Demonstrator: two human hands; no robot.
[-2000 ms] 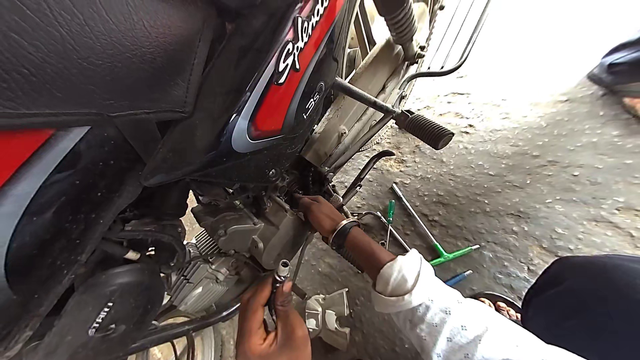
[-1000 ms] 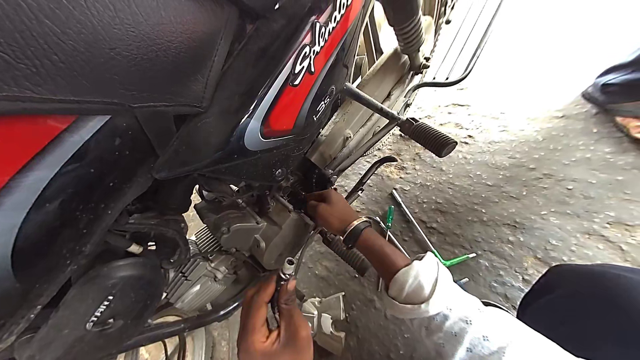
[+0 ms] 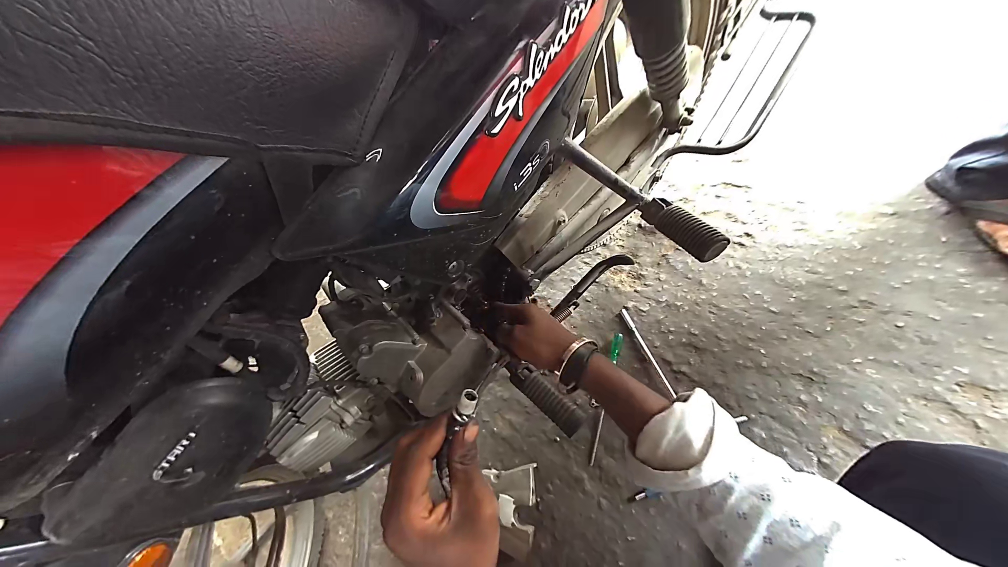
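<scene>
My left hand [image 3: 442, 492], at the bottom centre, grips a socket tool [image 3: 466, 403] with its metal socket end pointing up. My right hand [image 3: 534, 335], wearing a bangle and a dark band, reaches into the dark, greasy recess [image 3: 504, 279] behind the motorcycle's engine casing [image 3: 453, 362]. Its fingertips are partly hidden, so whether they hold anything is unclear. Just below the right wrist is a ribbed rubber footrest [image 3: 547, 398]. The motorcycle's red and black side panel [image 3: 480, 169] stands above both hands.
A rear footrest [image 3: 685, 228] and a curved lever [image 3: 602, 276] jut out on the right. On the rough ground lie a green-handled screwdriver [image 3: 616, 348], a metal rod tool [image 3: 647, 352] and a removed-looking cover [image 3: 516, 504]. A person's shoe [image 3: 972, 177] shows at the far right.
The right hand stays at the recess behind the engine casing. The left hand still holds the socket tool upright. The view has shifted slightly.
</scene>
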